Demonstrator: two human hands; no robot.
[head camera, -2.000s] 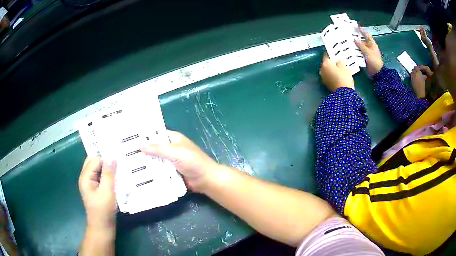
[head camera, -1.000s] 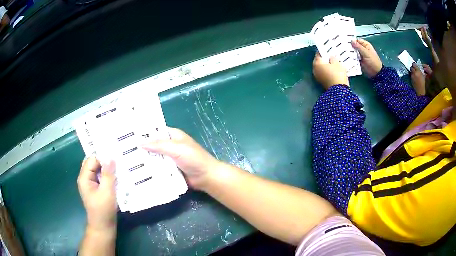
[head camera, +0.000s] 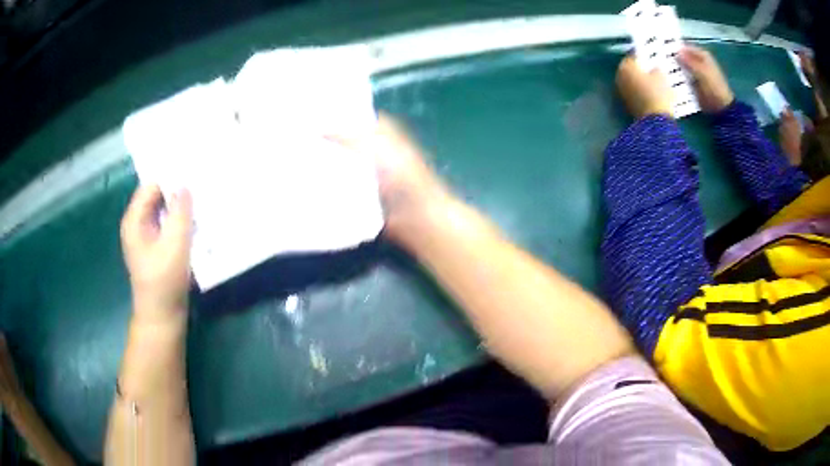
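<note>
White paper leaflets (head camera: 273,173) are spread wide between my hands above the green bench, blurred and overexposed, so their print does not show. Their top edge has a step near the middle. My left hand (head camera: 156,241) grips the left edge, thumb on top of the paper. My right hand (head camera: 396,177) holds the right edge, blurred, with its fingers partly over the sheets. A thin bracelet shows on my left forearm.
The scuffed green bench (head camera: 510,182) has a pale rail (head camera: 473,41) along its far edge. At right, a person in yellow with dotted blue sleeves (head camera: 651,200) holds printed white leaflets (head camera: 662,55). Another hand holds a small white sheet (head camera: 772,98). A forearm shows at lower left.
The leaflets have spread from a narrower stack into a wider shape. My hands are farther apart and higher in the picture. The neighbour's leaflets are now narrower, and the view has shifted.
</note>
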